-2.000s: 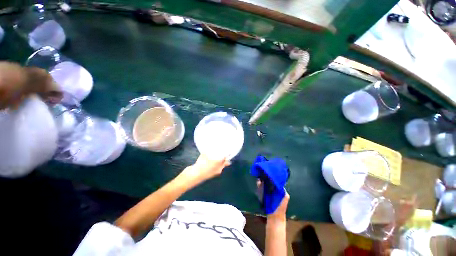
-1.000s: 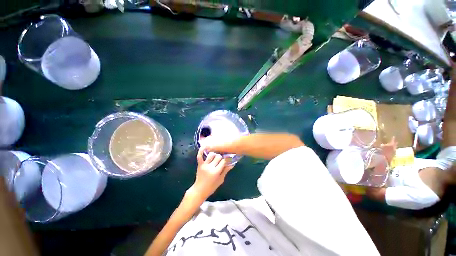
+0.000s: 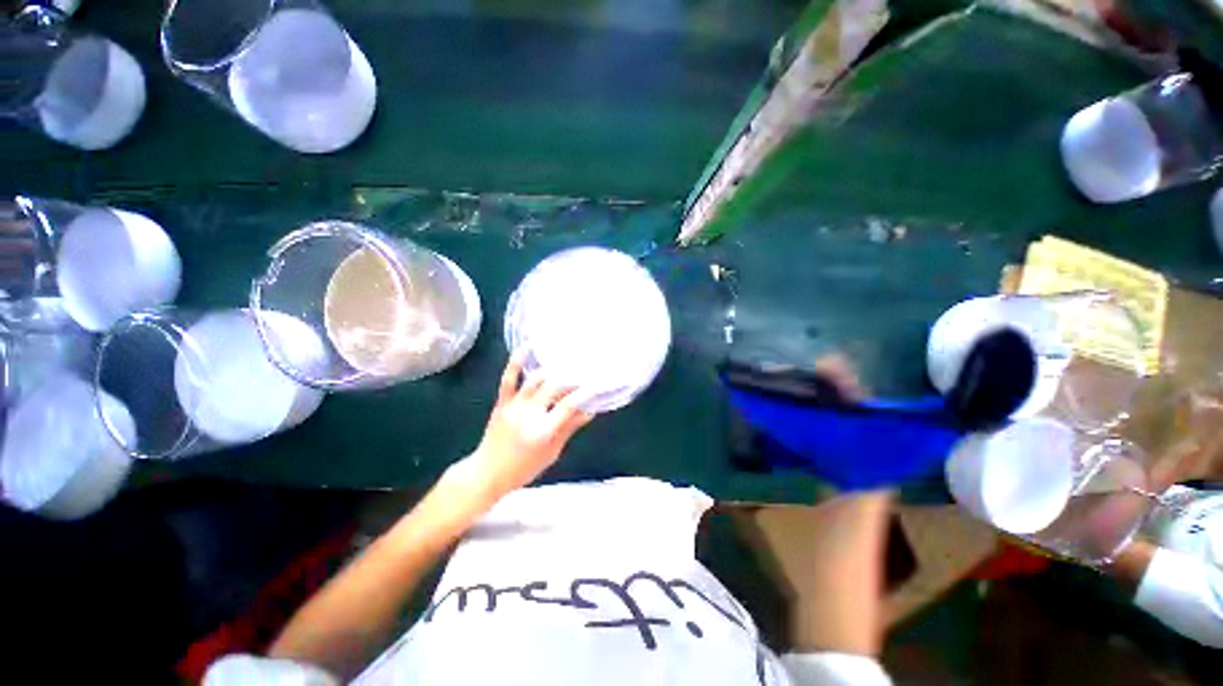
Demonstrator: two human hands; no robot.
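A round white-bottomed glass vessel (image 3: 588, 326) stands on the dark-green bench in front of me. My left hand (image 3: 533, 422) holds its near left side. To the right, a deep blue cloth (image 3: 852, 440) with dark parts is stretched out sideways and blurred. My right hand (image 3: 842, 382) is at the cloth, mostly hidden by it and blurred; its forearm comes up from below. A round black pad or cloth end (image 3: 993, 379) is at the cloth's right end, in front of a white vessel. A clear vessel with beige contents (image 3: 400, 315) stands left of the held vessel.
White-bottomed vessels (image 3: 251, 375) stand at left and far left (image 3: 303, 81). More vessels (image 3: 1010, 474) are at right by yellow sheets (image 3: 1093, 298) and brown cardboard (image 3: 1198, 359). A green metal post (image 3: 771, 114) rises beyond. Another person's sleeve (image 3: 1187, 570) is at lower right.
The right hand was at the vessel one second ago and is now off to the right with the blue cloth. The left hand remains at the vessel. The view has shifted.
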